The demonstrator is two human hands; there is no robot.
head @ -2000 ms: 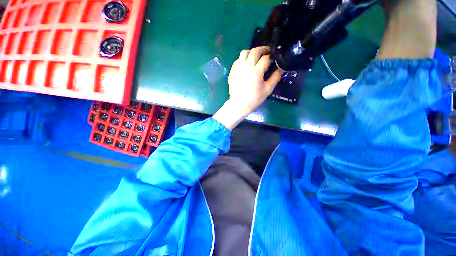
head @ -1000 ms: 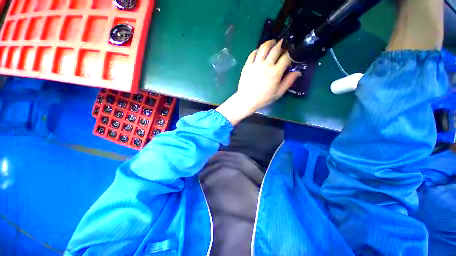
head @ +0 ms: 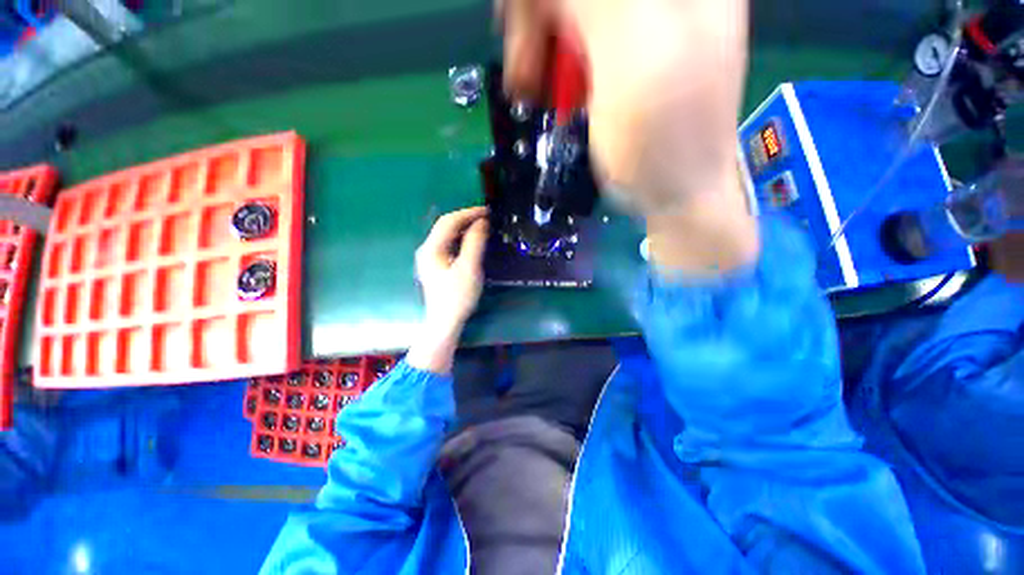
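The black press fixture [head: 539,270] stands on the green bench in front of me. My right hand [head: 646,101], large and blurred at the top edge, is closed around the red clamp handle [head: 568,76]. The silver linkage [head: 546,169] runs down from it to a shiny round part [head: 541,238] at the fixture's base. My left hand [head: 453,267] is at the fixture's left edge with bent fingers; its fingertips are partly hidden, and no part shows in it. The orange-red parts tray [head: 168,365] to the left holds two round black parts [head: 256,279] in its right column.
A filled red tray [head: 298,421] is below the bench edge. A neighbouring red tray [head: 9,270] is far left. Right are a blue-and-white box [head: 887,169], a clear cylinder [head: 988,208] and a gauge [head: 931,54]. A small round shiny piece [head: 465,84] lies behind left of the fixture. A person's blue sleeve is far right.
The view has shifted, showing more of the bench and the blue box. My right hand and the red handle have come into view at the top. My left hand has moved from the fixture's front to its left edge.
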